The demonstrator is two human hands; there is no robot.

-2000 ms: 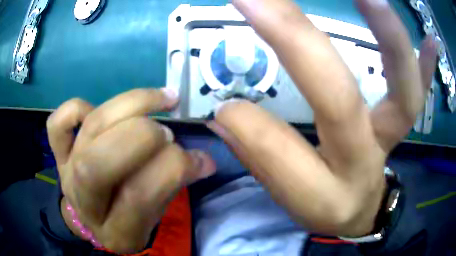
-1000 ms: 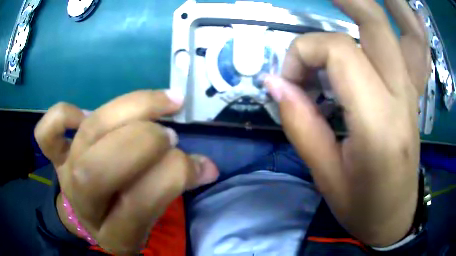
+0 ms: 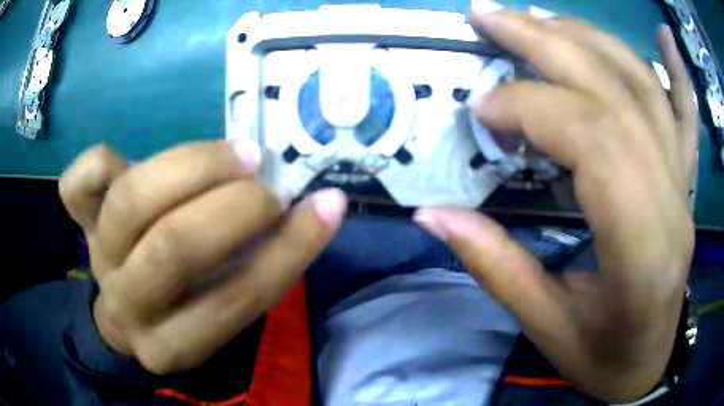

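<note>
A pale silver panel [image 3: 444, 158] lies level at the bench's front edge, its raised rim away from me and its scalloped edge toward me. The left ring seat [image 3: 346, 107] shows bluish inside, with a rounded centre tongue reaching in. A second ring is partly covered by my right fingers. My left hand [image 3: 190, 246] holds the panel's left end, index finger on it and thumb by the left scallop. My right hand [image 3: 587, 182] holds the panel's right part, fingers over the rim and second ring, thumb at the front edge. The panel's right end is hidden.
A narrow silver strip [image 3: 41, 75] lies at the far left of the blue-green bench [image 3: 159, 103], and another strip [image 3: 698, 47] at the far right. A loose round disc [image 3: 125, 17] lies at the back left. My lap is below the bench edge.
The panel has shifted left. My right hand has moved from the left ring to the right part of the panel. My left thumb has come up to the scalloped edge.
</note>
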